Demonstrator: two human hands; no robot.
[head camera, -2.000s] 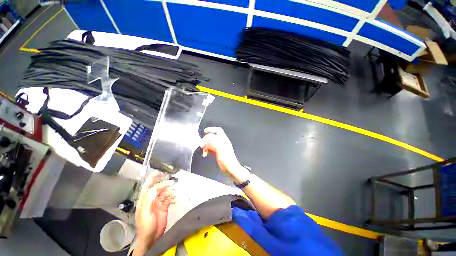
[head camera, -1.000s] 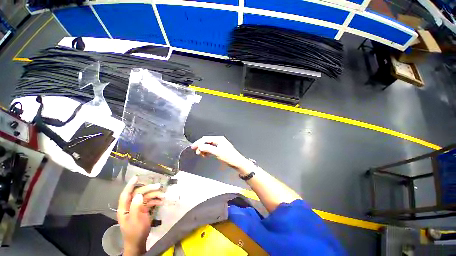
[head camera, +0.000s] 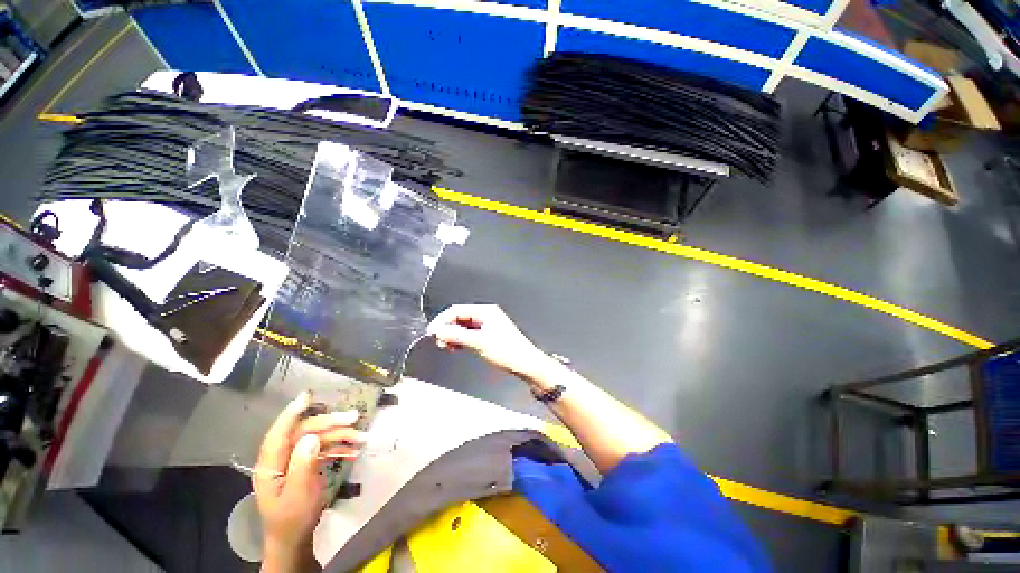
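A clear guard, a large transparent sheet with glare and a curved cut-out on its right side, stands out in front of me, over the black strips. My right hand pinches the curved right edge of the guard with its fingertips. My left hand is at the near end of the guard, fingers bent and partly spread beside a small grey metal fixture. Thin shiny lines pass by its fingers; whether it grips the clear sheet cannot be told.
A dark square with a slim shiny tool lies on the white side table. Black strips lie beyond; another bundle rests on a rack. Machine parts are at left, a whitish cup below, a metal frame at right.
The clear guard has tilted left and turned its face more towards me. My right hand has moved from open beside its edge to pinching it. My left hand has moved slightly left and down.
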